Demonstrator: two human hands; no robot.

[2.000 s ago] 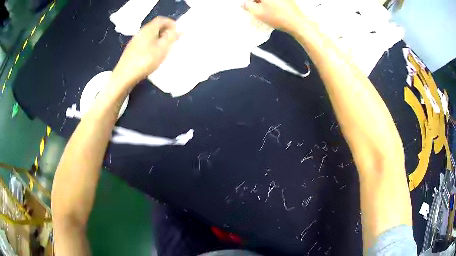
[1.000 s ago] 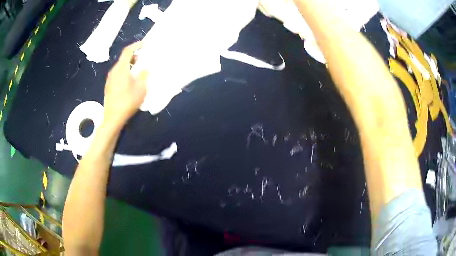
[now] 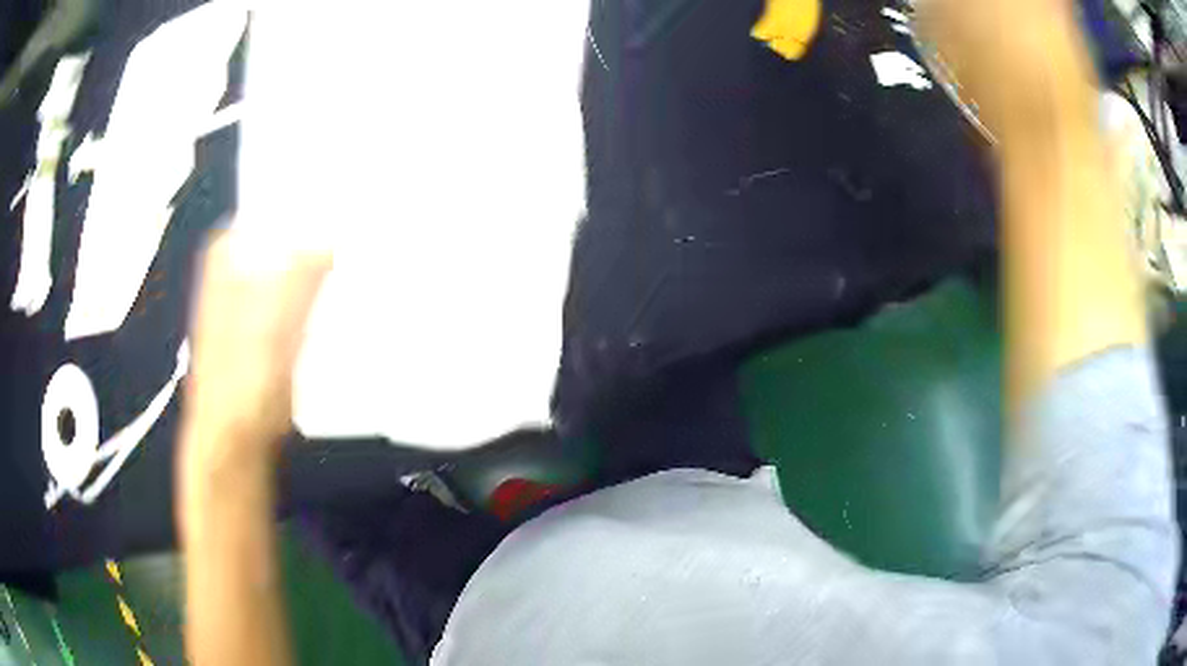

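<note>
White cut fabric panels [image 3: 430, 195] lie as a large overexposed shape left of centre, reaching towards the table's front edge. My left hand [image 3: 260, 267] is blurred and washed out at the panels' left edge; its fingers cannot be made out, so its grip is unclear. My right hand [image 3: 983, 33] is blurred and partly cut off by the top edge at the upper right, apart from the panels, beside thin shiny strips. What it holds, if anything, cannot be told.
A long white bundle [image 3: 150, 156] and a narrower white piece [image 3: 42, 195] lie at the left. A white tape roll [image 3: 85, 406] with a loose tail sits below them. A yellow pattern piece [image 3: 786, 26] and a white scrap [image 3: 901, 70] lie at the upper right.
The view has swung right. The panels now lie closer to my body, with my left hand still at their left edge. My right hand has left them and reached far right.
</note>
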